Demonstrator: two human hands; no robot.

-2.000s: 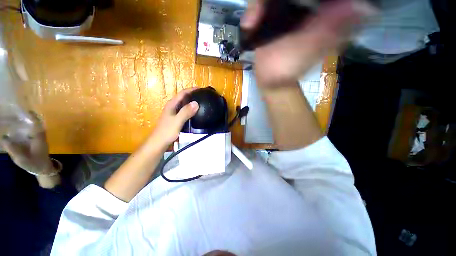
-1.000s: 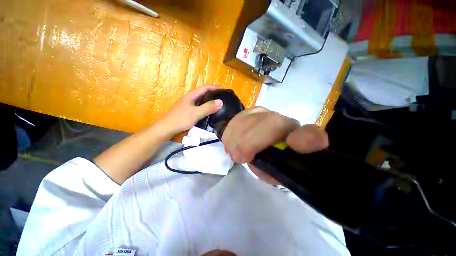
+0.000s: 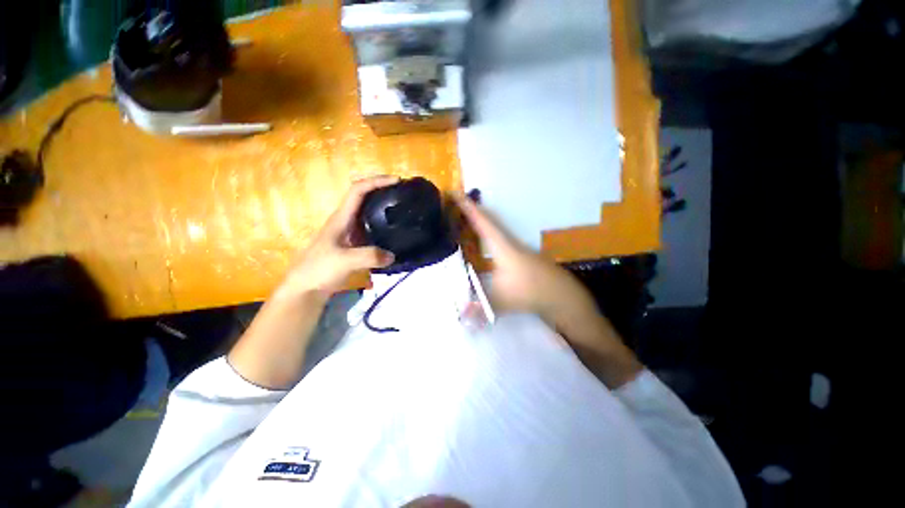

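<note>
The glossy black camera head (image 3: pixel 405 220) sits on its white camera base (image 3: pixel 429 293), held at the bench edge against my white-clothed lap. My left hand (image 3: pixel 342 241) grips the black ball from its left side, fingers at the top and thumb low on the front. A thin black cable (image 3: pixel 377 305) loops over the white base. My right hand (image 3: pixel 511 268) is just right of the ball and base, near a white antenna (image 3: pixel 479 286); its fingers are slightly blurred, and whether it holds anything is unclear. No screwdriver shows in it.
The silver-grey screw feeder (image 3: pixel 412 87) stands at the far side of the orange bench (image 3: pixel 288 189), with a white sheet (image 3: pixel 541 119) to its right. Another camera unit (image 3: pixel 171 74), with an open black top and a cable, stands at the far left.
The black screwdriver has left my right hand and is out of view. My right hand has moved down beside the camera base. The view has swung left, bringing the other unit back in.
</note>
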